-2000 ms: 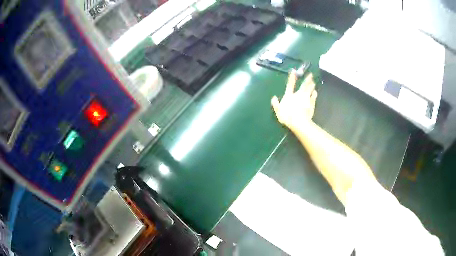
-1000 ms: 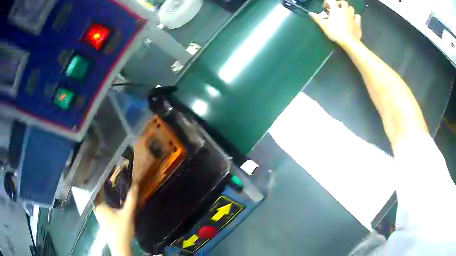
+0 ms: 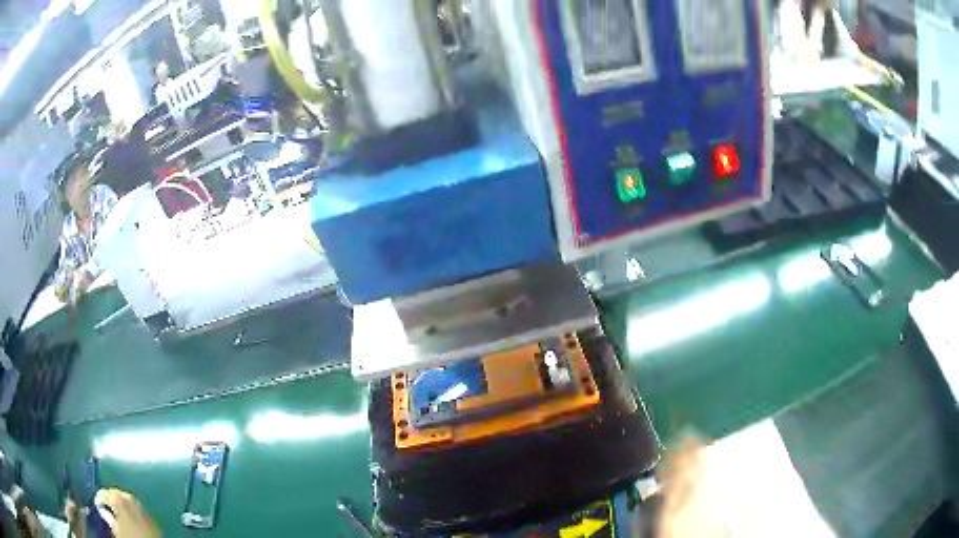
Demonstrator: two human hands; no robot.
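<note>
A phone frame (image 3: 450, 389) with a blue patch lies in the orange fixture (image 3: 505, 429), below the flat silver platen (image 3: 473, 315). A second phone frame (image 3: 206, 485) lies on the green belt to the left. A third (image 3: 854, 275) lies on the belt at right. A hand that seems to be my left hand (image 3: 128, 515) is at the bottom left, cut off by the edge, beside a thin dark thing; its grip is unclear. My right hand (image 3: 684, 494) is blurred and cut off, right of the black press base (image 3: 494, 478); its fingers cannot be made out.
The blue press block (image 3: 436, 226) and control panel (image 3: 662, 116) stand above the fixture. A black tray (image 3: 810, 189) is behind the belt (image 3: 715, 368). White material (image 3: 762, 478) lies at lower right. Another person (image 3: 84, 215) is at far left.
The view has swung left onto the press. My right hand has left the phone frame on the belt and is beside the press base. The fixture now shows a phone frame in it.
</note>
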